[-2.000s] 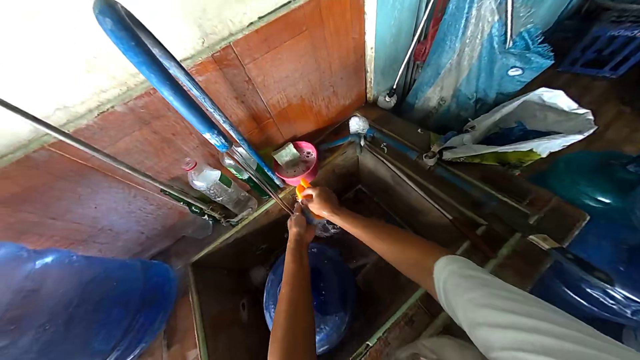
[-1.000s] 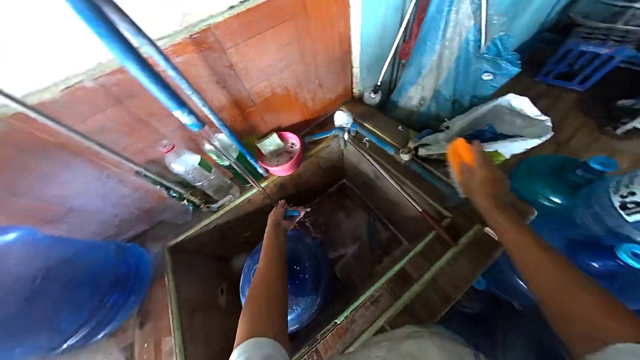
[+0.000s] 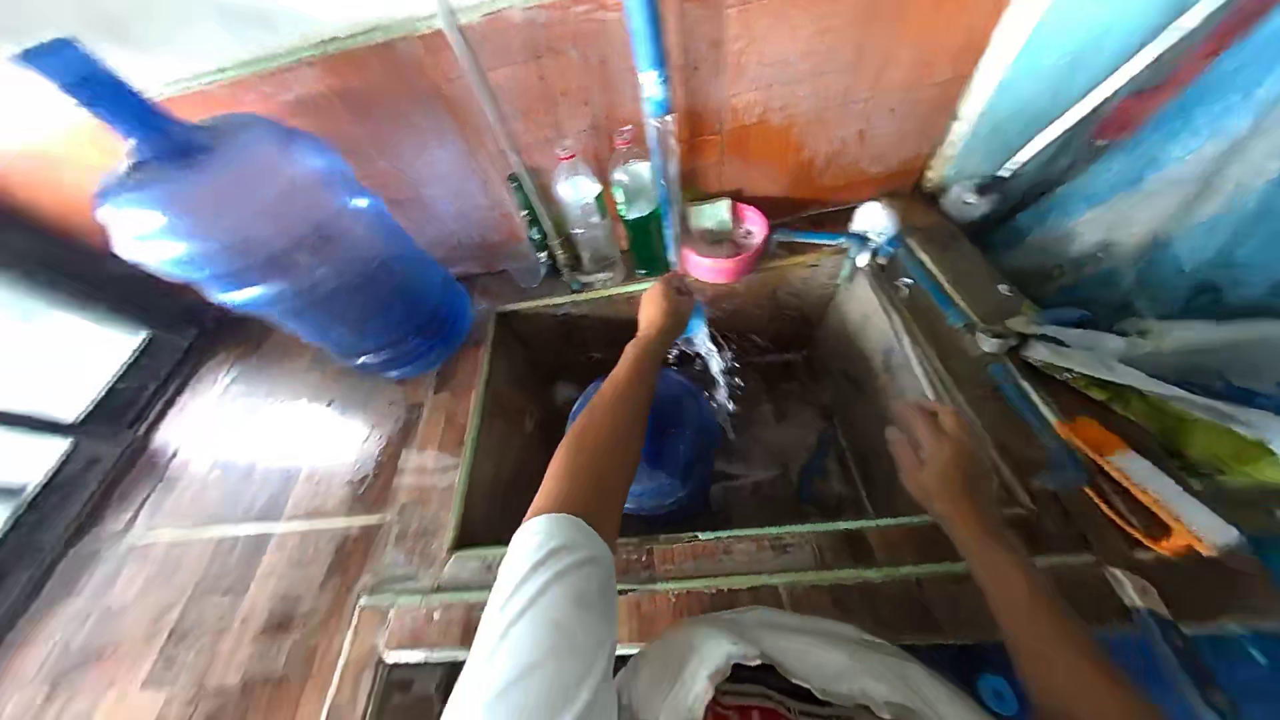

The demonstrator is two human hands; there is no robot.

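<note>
My left hand [image 3: 665, 308] is closed around the lower end of a blue pipe or hose [image 3: 655, 110], above a tiled basin [image 3: 470, 440]. Water [image 3: 718, 370] pours from the end just beside it. Below my left forearm, a blue water jug [image 3: 672, 445] lies or stands in the basin, partly hidden by the arm. My right hand [image 3: 935, 455], blurred, hovers over the basin's right side with nothing visible in it. A scrub brush with an orange handle and white bristles [image 3: 1165, 490] rests on the ledge to its right.
A large blue water jug [image 3: 290, 240] with a handle leans at the left. Plastic bottles [image 3: 590, 220] and a pink bowl [image 3: 728, 245] line the back ledge. A white valve [image 3: 873, 222] and pipes run along the right edge, near plastic bags [image 3: 1180, 370].
The orange item in my right hand has been let go; an orange-handled brush now lies on the right ledge. My right hand has come back over the basin. The view has swung left.
</note>
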